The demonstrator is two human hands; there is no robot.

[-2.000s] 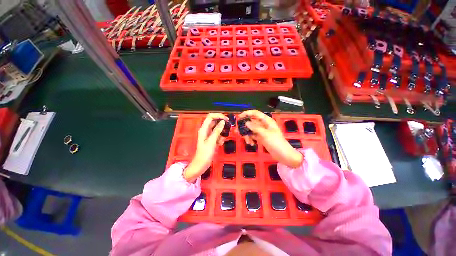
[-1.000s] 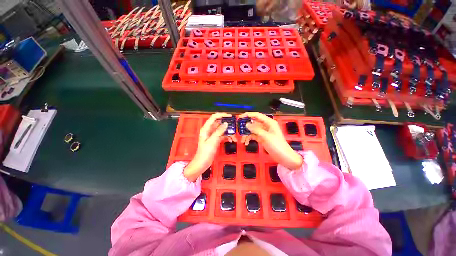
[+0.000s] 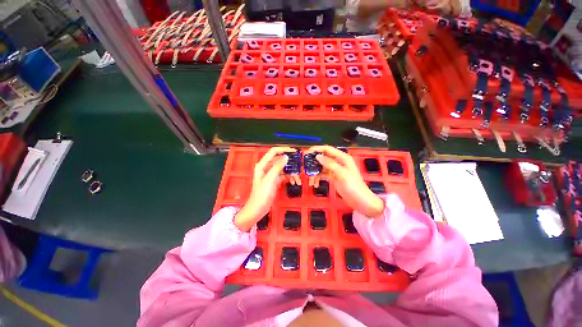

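My left hand point(image 3: 267, 180) holds a dark, glossy watch body point(image 3: 292, 163) by its edges between thumb and fingers. My right hand point(image 3: 340, 175) holds a second watch body point(image 3: 313, 164) the same way. The two bodies are side by side with a narrow gap, above the back of the orange-red working tray point(image 3: 237, 187). Their screens look dark blue with faint marks. Black watch bodies lie in many tray pockets. A pale-faced unit point(image 3: 253, 258) lies in the front left pocket. My hands and sleeves hide some pockets.
Stacked red trays point(image 3: 306, 100) stand beyond, with a blue pen point(image 3: 298, 136) before them. A metal upright point(image 3: 141, 83) rises left. White paper point(image 3: 463, 198) lies right, a clipboard point(image 3: 39, 179) far left. Strapped watches hang over a tray stack point(image 3: 440, 102) upper right.
Both watch bodies were dark and tilted two seconds ago; now they are level side by side with bluish screens. Another person's hands and arms at the top edge have moved.
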